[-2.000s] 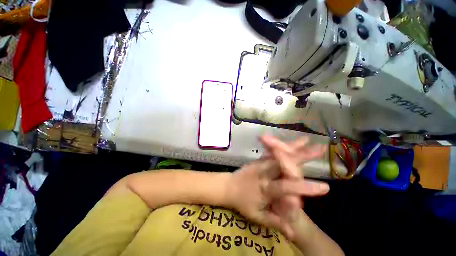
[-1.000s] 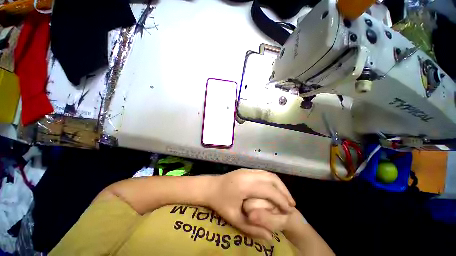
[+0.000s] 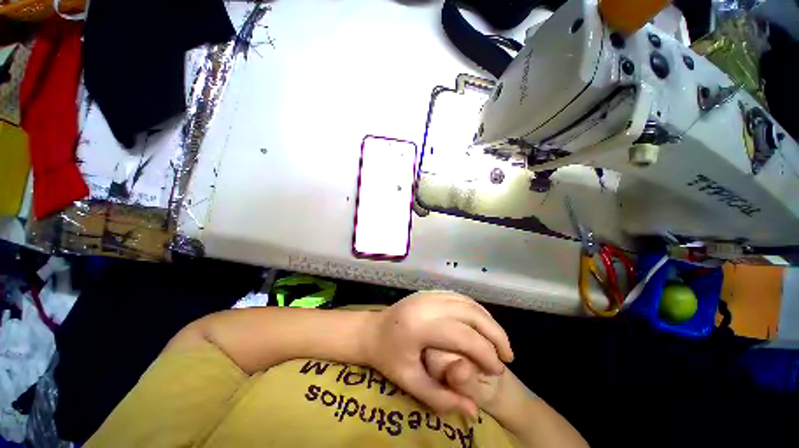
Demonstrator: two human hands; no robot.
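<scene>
My left hand [image 3: 434, 337] is closed over my right hand [image 3: 463, 374] in front of my shirt, below the table edge. The right fingers are mostly hidden under the left hand; no work item shows in either hand. A smartphone [image 3: 385, 198] with a bright white screen and dark pink edge lies on the white sewing table [image 3: 289, 131]. The off-white sewing machine [image 3: 675, 149] stands right of it. Its needle area [image 3: 536, 166] has no cloth under it. A black band [image 3: 473, 45] lies behind the needle plate.
Scissors [image 3: 598, 278] with orange-yellow and red handles lie near the right front. A blue bin [image 3: 688, 319] holds a green round object [image 3: 678, 302], beside an orange-brown card [image 3: 752, 299]. Black cloth [image 3: 144, 66] and red fabric [image 3: 54, 122] are at the left.
Two seconds ago my hands were higher, with fingers spread and crossing. They came down and closed together, and have barely moved since one second ago. The phone stays on the table.
</scene>
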